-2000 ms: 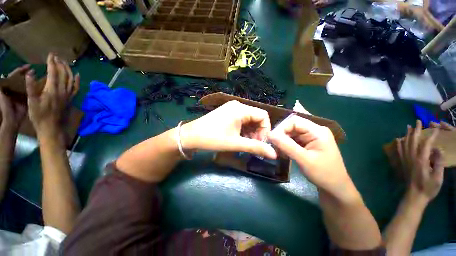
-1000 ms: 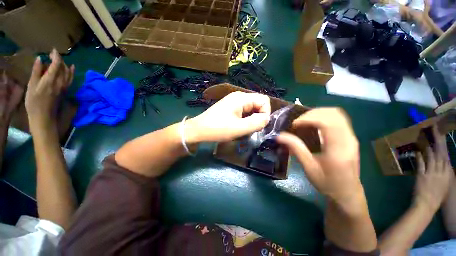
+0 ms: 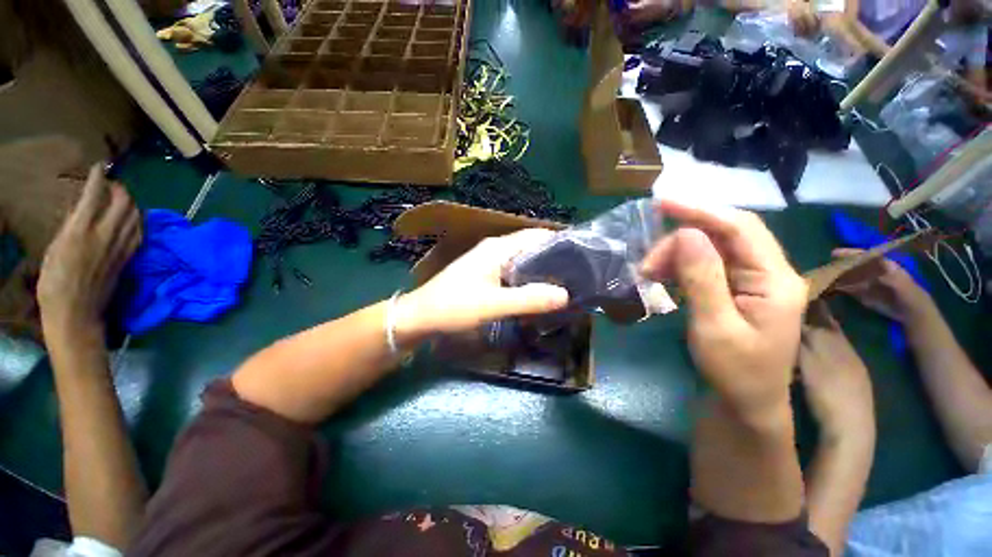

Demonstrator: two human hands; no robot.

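My left hand (image 3: 479, 288) holds a dark, flat device (image 3: 577, 269) by its left side, thumb in front. The device is inside a clear plastic bag (image 3: 629, 231). My right hand (image 3: 734, 294) pinches the bag's upper right end between thumb and fingers. Both are raised over an open brown mailer box (image 3: 511, 364) with dark contents, partly hidden by my left hand. The box's lid (image 3: 430, 223) stands open behind my left hand.
Black cables (image 3: 326, 223) lie behind the box. Beyond are a partitioned carton (image 3: 326, 161), yellow-and-black strips (image 3: 490, 125), an upright brown carton (image 3: 620, 163) and black parts (image 3: 751, 103) on a white sheet. A blue cloth (image 3: 190, 267) lies left. Neighbours' hands work on both sides.
The bagged device has been lifted and turned above the box, now in clear view between my hands. The view has shifted, so the background sits further left. The right neighbour's box has been tilted up.
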